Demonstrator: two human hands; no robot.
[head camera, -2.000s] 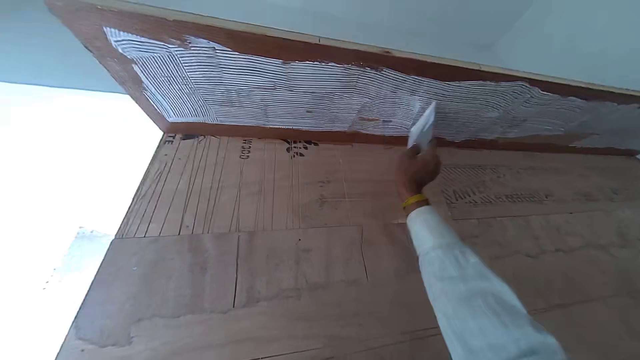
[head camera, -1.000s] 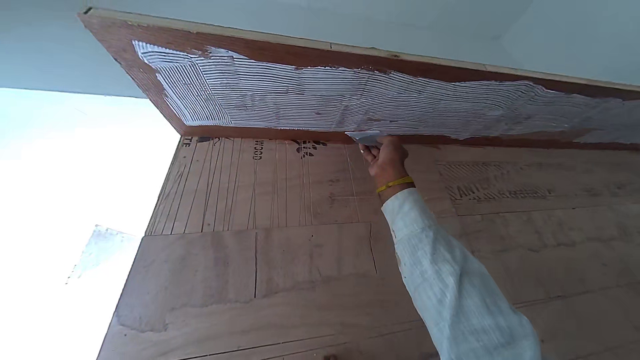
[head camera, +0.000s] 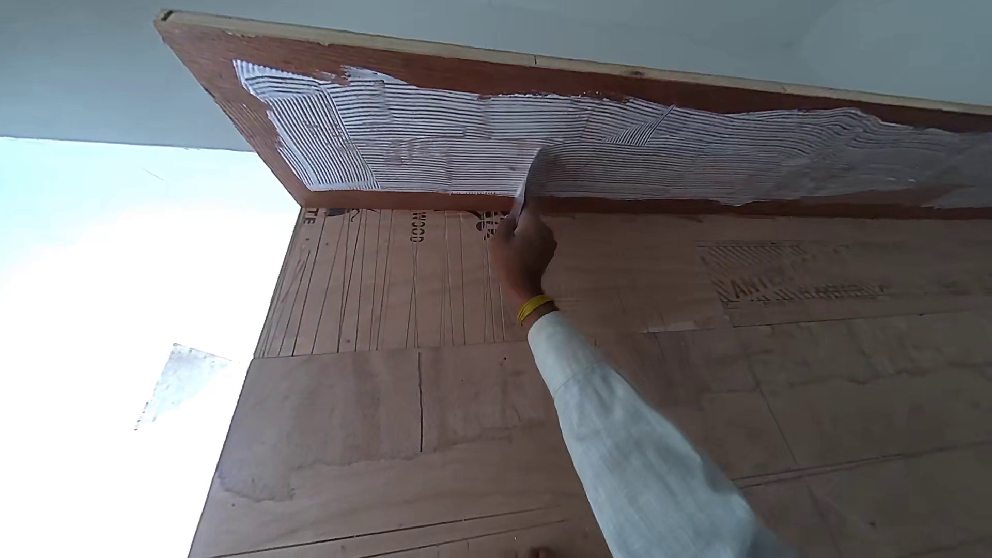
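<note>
My right hand (head camera: 525, 249), in a light sleeve with a yellow band at the wrist, reaches up and grips a thin spreader (head camera: 528, 180), seen nearly edge-on. Its blade is at the white adhesive (head camera: 434, 128), which lies in combed ridges along a reddish-brown wooden board (head camera: 573, 77). Bare board shows around the adhesive's edges. My left hand cannot be made out; a small bit of skin-coloured something shows at the bottom edge, too little to tell.
Below the board is a plywood panel (head camera: 349, 418) with scored lines, seams and printed marks. Bright light fills the opening (head camera: 93, 325) at the left. A pale wall or ceiling surface (head camera: 620, 31) lies beyond the board's light wooden edge strip (head camera: 434, 46).
From two seconds ago to one second ago, my right hand moved left along the board with the spreader. The blade has since turned from flat along the lower edge to upright across the ridges.
</note>
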